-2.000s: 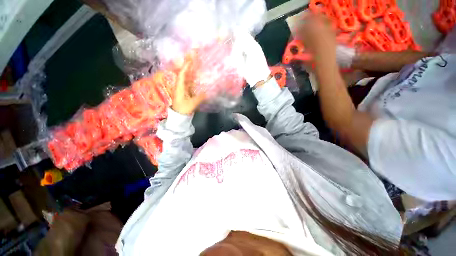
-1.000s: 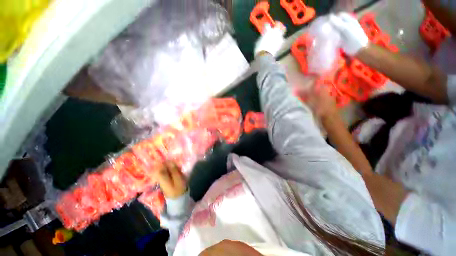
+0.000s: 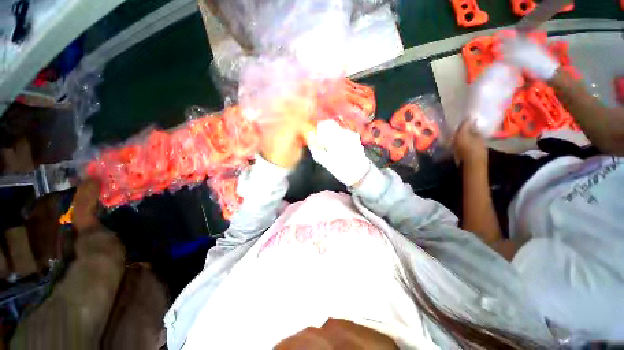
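My bare left hand (image 3: 282,140) is blurred in glare at the right part of the row of bagged parts (image 3: 164,160), against orange and clear film. My right hand (image 3: 337,152), in a white glove, is beside it with its fingertips close to my left hand. Film and glare hide what either hand grips. Orange plastic parts (image 3: 350,102) lie just beyond my right hand. Bagged parts (image 3: 414,126) lie to its right. A loose heap of clear plastic bags (image 3: 308,34) is on the far side.
A white sheet (image 3: 376,48) lies by the bag heap. At right, a neighbour's hands hold a whitish bag (image 3: 494,96) over a pale board (image 3: 448,82) with bare orange parts. Other orange parts (image 3: 469,12) lie beyond the rail. At left, another person's hand (image 3: 85,202) touches the row's end.
My right hand has come back from the bare orange part at the far right to beside my left hand. My left hand has moved right along the row. Another person's hand has appeared at left.
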